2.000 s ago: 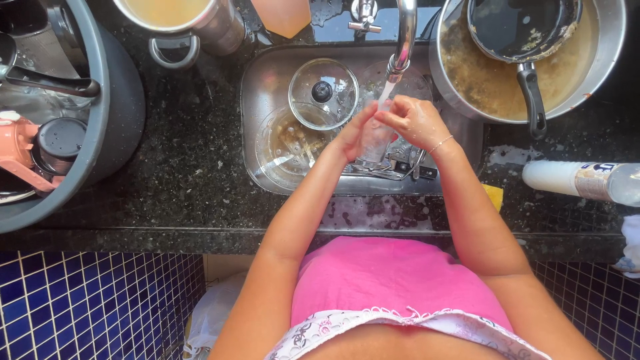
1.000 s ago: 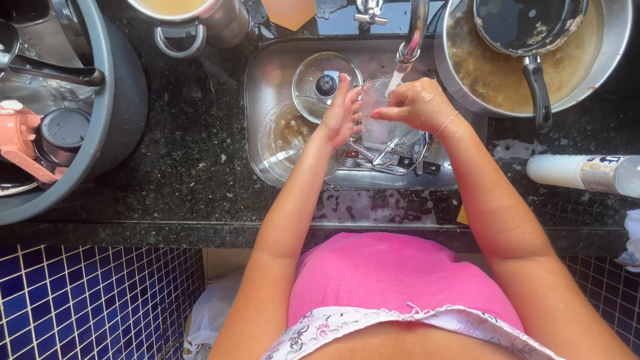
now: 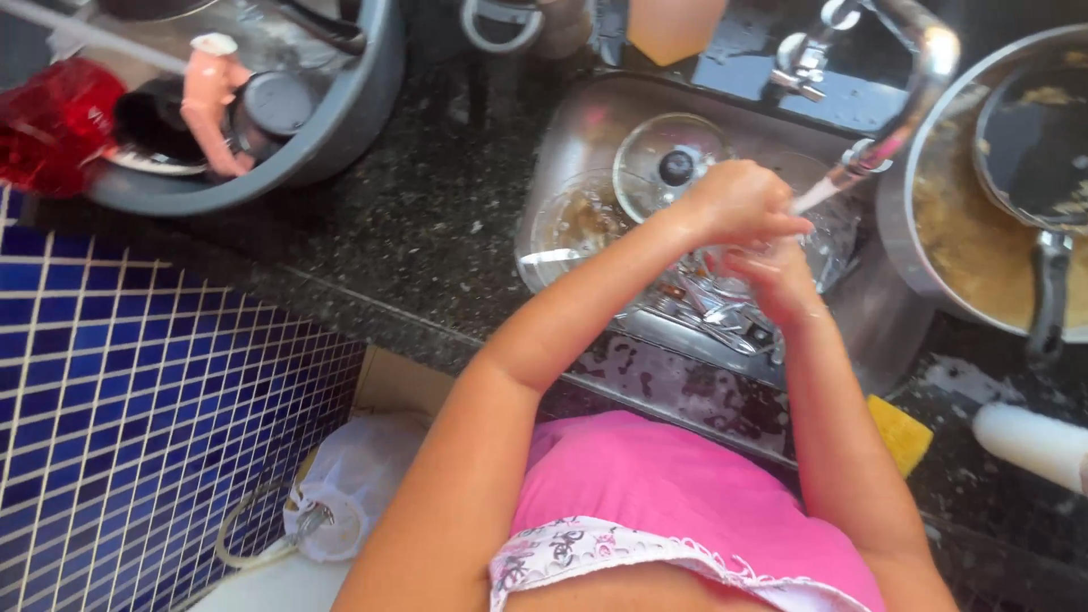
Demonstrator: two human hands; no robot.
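Water runs from the chrome faucet (image 3: 922,93) onto my hands over the steel sink (image 3: 565,136). My left hand (image 3: 739,204) lies uppermost, fingers bent, close under the stream. Just below it is my right hand (image 3: 773,276), palm side partly up, and the two appear to touch. Blur and overlap hide whether anything is between them. In the sink, a glass lid (image 3: 633,170) with a black knob (image 3: 677,167) lies left of my hands, over a clear dish (image 3: 565,217). Metal cutlery (image 3: 722,319) is heaped beneath my hands.
At the left, a gray tub (image 3: 374,110) holds a red item (image 3: 64,127), a pink item (image 3: 204,106) and dark cookware. A large pot (image 3: 926,255) with murky water and a black pan (image 3: 1033,144) stands right. A yellow sponge (image 3: 899,433) and a white bottle (image 3: 1028,442) lie nearer me.
My hands were apart one second ago and are now together under the water, the left above the right. The view has turned and shifted left, bringing the red item into sight.
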